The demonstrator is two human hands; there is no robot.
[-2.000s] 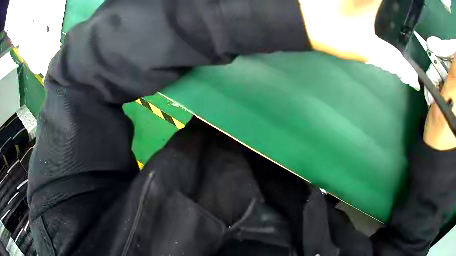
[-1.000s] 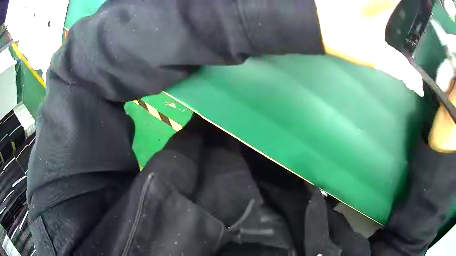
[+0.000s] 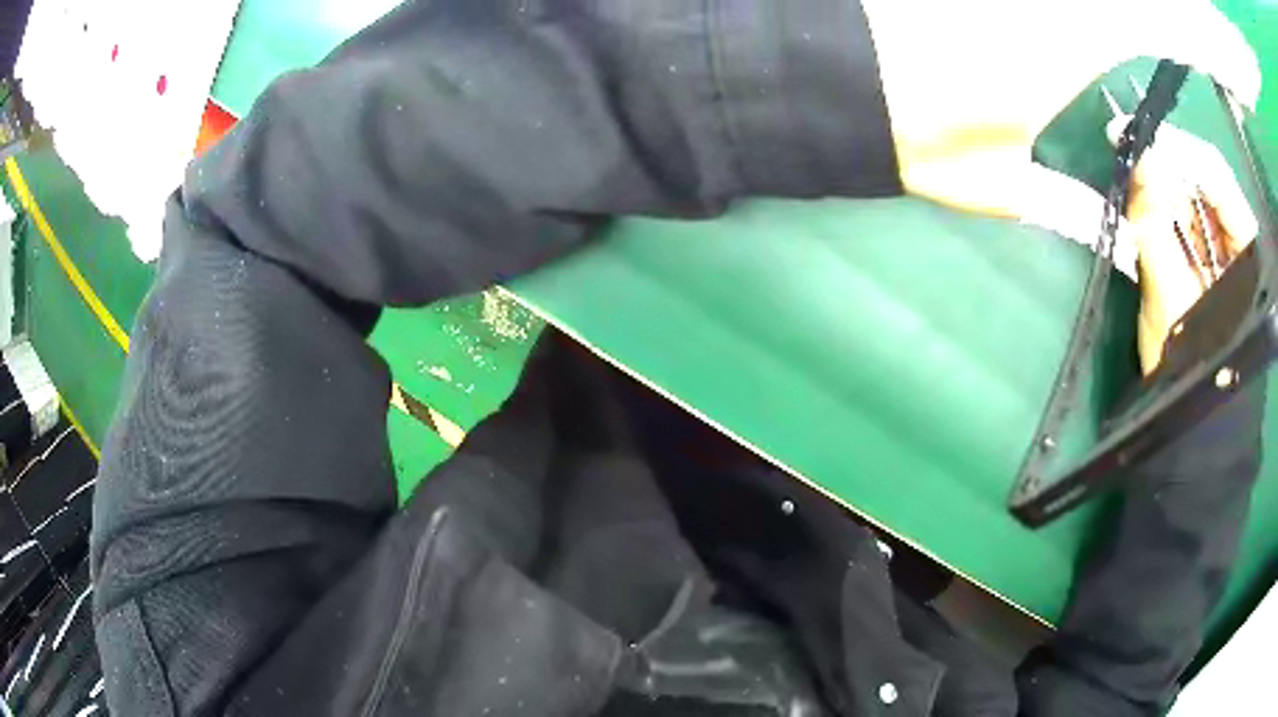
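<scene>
My left hand (image 3: pixel 981 105), washed out by glare, reaches in at the top right. Its white-covered fingers curl round the far end of a black phone frame (image 3: pixel 1068 378). The frame is tilted above the green mat, its solid dark end towards the lower right. My right hand (image 3: pixel 1166 210) is beyond the frame's near rail and shows through its opening, with white on the fingers. It holds a thin tool that looks like tweezers (image 3: pixel 1208 238); two thin pale tips show near the fingertips. Whether the tips touch the frame cannot be told.
The green mat (image 3: pixel 785 336) has a pale front edge running down to the right. A white sheet (image 3: pixel 105 98) with red marks and a small red-orange piece (image 3: pixel 215 126) are at the upper left. Stacked black parts (image 3: pixel 49 560) stand at lower left. Hazard tape (image 3: pixel 425 416) marks the floor.
The frame has turned and come lower, so its opening and solid end now show. My right hand has moved up and left, behind the frame. The view has shifted slightly.
</scene>
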